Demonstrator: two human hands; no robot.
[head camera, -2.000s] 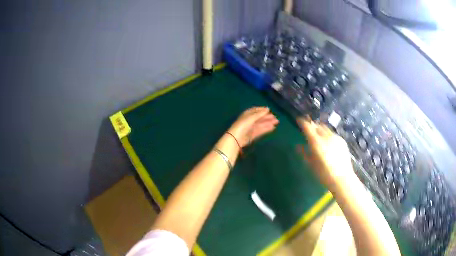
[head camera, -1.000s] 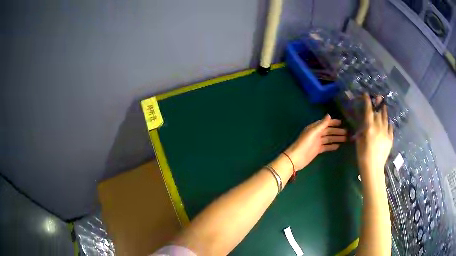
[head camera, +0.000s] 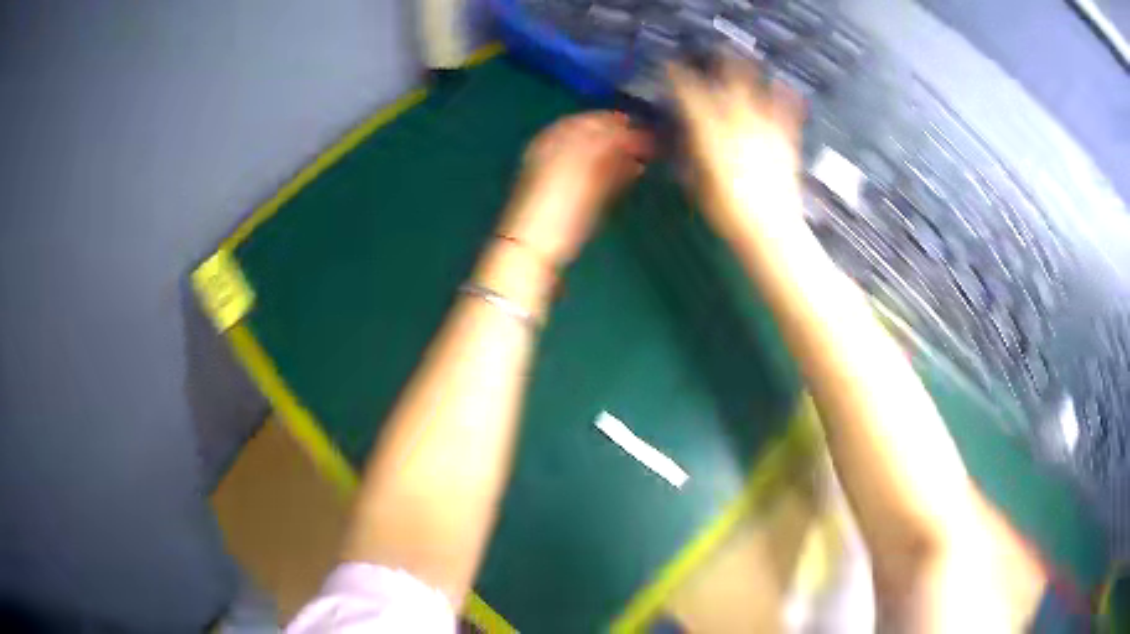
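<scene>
My left hand (head camera: 587, 151) is over the back of the green mat (head camera: 409, 285), beside the blue bin; its fingers are blurred at the near edge of the trays. My right hand (head camera: 734, 130) reaches over the near edge of the clear blister trays (head camera: 942, 235), which hold dark round parts. The picture is too blurred to tell whether either hand grips a tray. A white label strip (head camera: 641, 448) lies on the mat.
The blue bin (head camera: 551, 47) is at the back, partly under the trays. A pale post (head camera: 441, 35) stands at the mat's back edge. A yellow label (head camera: 223, 290) marks the left corner. Cardboard (head camera: 275, 502) is at lower left. A grey partition (head camera: 112, 186) rises at left.
The view has turned and shifted between frames. My left hand's fingers, spread and apart from the trays a second ago, are now bunched close to the tray edge. My right hand stays at the trays.
</scene>
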